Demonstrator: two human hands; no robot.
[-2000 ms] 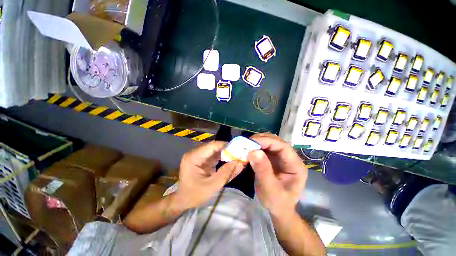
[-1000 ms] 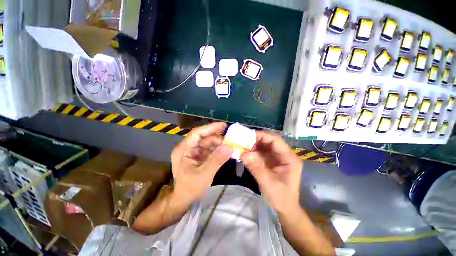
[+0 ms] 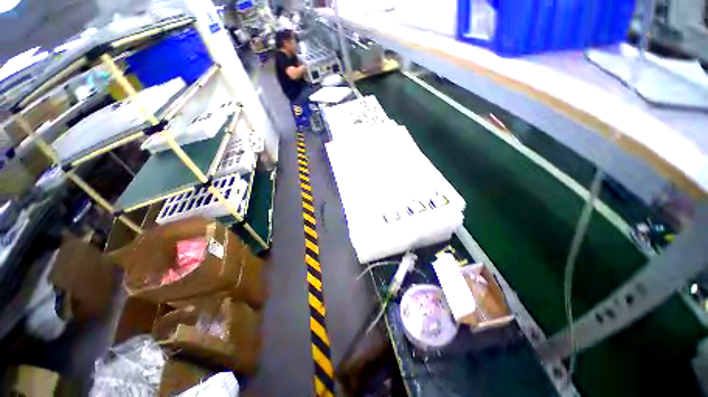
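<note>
Neither of my hands shows in the view now. Nearest in front of me, at the bottom, is the end of the dark green bench. The round clear parts tub (image 3: 428,316) with small pink-purple pieces stands on it. The small open carton (image 3: 487,296) stands just right of the tub, its white flap up. A slim white cylinder (image 3: 403,270) lies at the tub's far side. Beyond them is the thick stack of white trays (image 3: 396,186), with a few small units on its near end.
A green conveyor (image 3: 497,167) runs along the right under a shelf with a blue bin (image 3: 555,23). A clear tube (image 3: 576,256) hangs at right. Yellow-black floor tape (image 3: 311,260) runs ahead. Brown cartons (image 3: 182,264) and a rack stand left. A person (image 3: 290,74) is farther off.
The view has swung up and to the left along the line. My hands, the unit they held, the loose bench parts and the blister tray of open units are out of view.
</note>
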